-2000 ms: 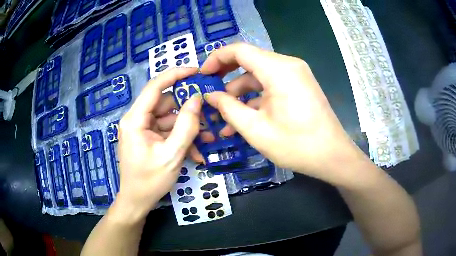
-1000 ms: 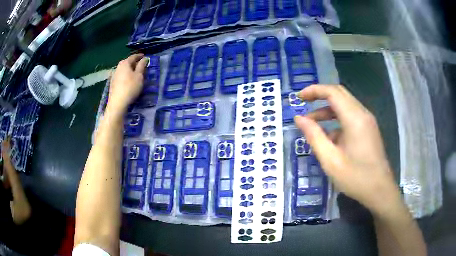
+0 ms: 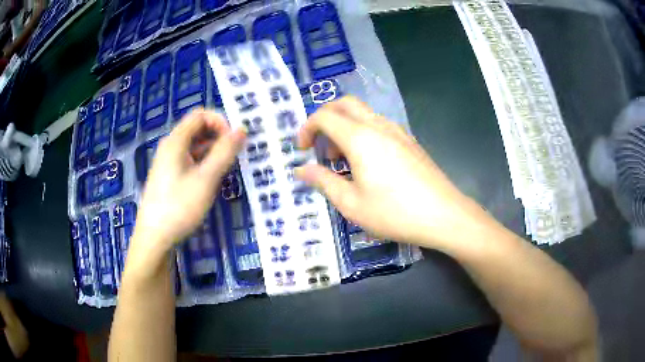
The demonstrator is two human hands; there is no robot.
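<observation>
The long white sticker sheet (image 3: 272,170) with two columns of dark shapes lies over the blue phone cases and looks blurred. My left hand (image 3: 187,177) is at its left edge, thumb and fingers curled near each other; whether they pinch anything is unclear. My right hand (image 3: 382,177) is at its right edge, thumb and index fingertip apart over the sheet, with nothing visible between them. Rows of blue cases (image 3: 157,90) lie on clear wrinkled plastic around the sheet. Several, like the case at left (image 3: 99,185), have pale camera rings at a corner.
A stack of pale strips (image 3: 527,120) lies at right on the dark green bench. A white fan (image 3: 629,162) stands at the right edge, another (image 3: 21,152) at far left. More blue cases (image 3: 145,21) lie beyond the main tray. Part of a person's arm (image 3: 13,329) shows at lower left.
My left hand has come back from the tray's upper-left cases to the sheet's left edge. My right hand is now at the sheet's right edge. The view has shifted too.
</observation>
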